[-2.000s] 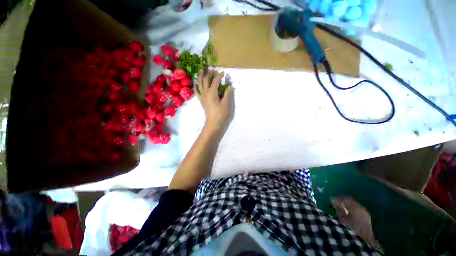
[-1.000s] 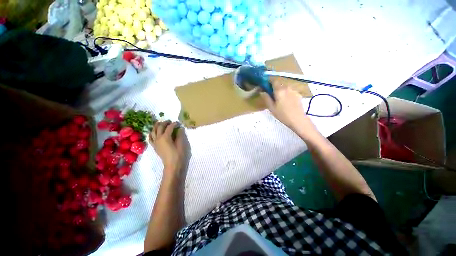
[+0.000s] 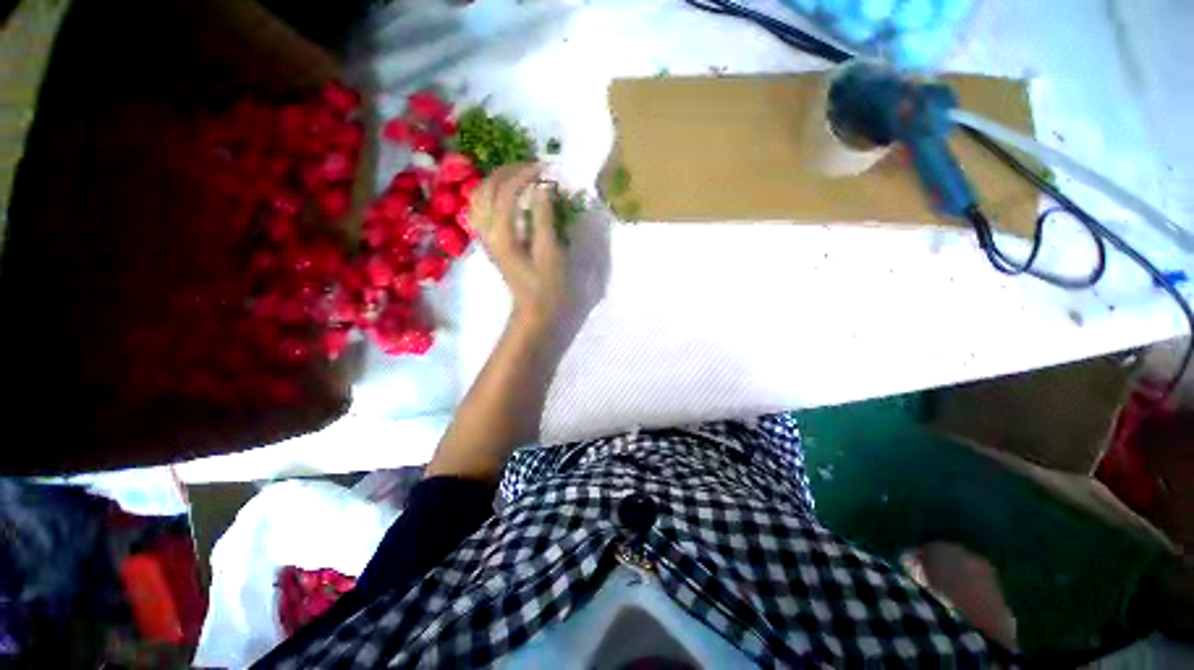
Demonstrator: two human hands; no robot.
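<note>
My left hand [image 3: 526, 249] rests at the right edge of a loose heap of red artificial strawberries [image 3: 403, 242], its fingers bent downward. Green leaf caps [image 3: 492, 139] lie in a small pile just above the hand, and more green bits show by its fingertips. I cannot tell whether the fingers hold anything. A teal hot glue gun [image 3: 923, 138] stands with its nozzle at a whitish cup [image 3: 845, 147] on a brown cardboard sheet [image 3: 720, 151]. A blurred skin-coloured shape shows low at the right beside the checked garment; I cannot tell whether it is my right hand.
A large dark carton [image 3: 295, 439] with red fruits stands at the left. Black cable [image 3: 1067, 278] loops at the right. Blue balls [image 3: 897, 26] lie at the top. Below the table edge are a white bag [image 3: 249, 556] with red pieces and, at the right, an open carton [image 3: 1048, 425].
A second ago my right hand was on the glue gun; now the gun stands alone. My left hand stays by the fruits and leaf caps. The view has shifted.
</note>
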